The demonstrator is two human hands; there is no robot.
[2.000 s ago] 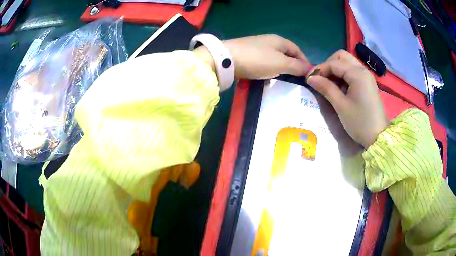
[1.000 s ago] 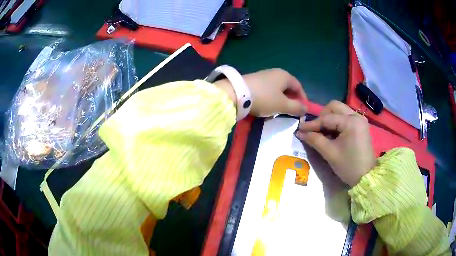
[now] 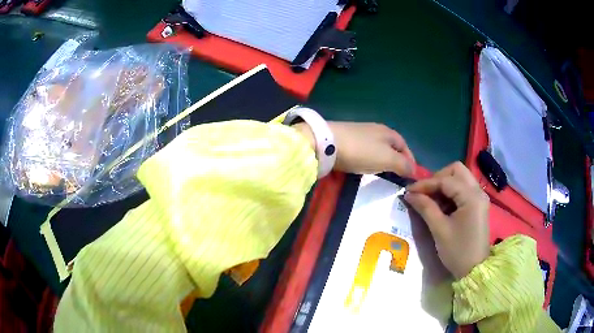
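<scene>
A display module (image 3: 384, 286) with a silver-white back and black frame lies on a red foam tray (image 3: 311, 240). An orange hooked flex cable (image 3: 371, 260) lies on its back. My left hand (image 3: 374, 148) is at the module's far black edge, fingers bent down onto it; whether it grips anything is hidden. My right hand (image 3: 456, 211) has thumb and index finger pinched together at the same edge, just right of the left fingertips. What is between them is too small to tell.
A clear plastic bag (image 3: 84, 123) with orange-brown contents lies at left, over a black sheet with a pale yellow edge (image 3: 234, 104). Covered red trays with black clips stand at back (image 3: 260, 29) and right (image 3: 514, 136). Loose orange cable (image 3: 242, 272) shows under my left sleeve.
The view has shifted, so the module and both hands sit lower in the picture. Both hands stay at the module's far edge; the right fingertips have moved slightly along it.
</scene>
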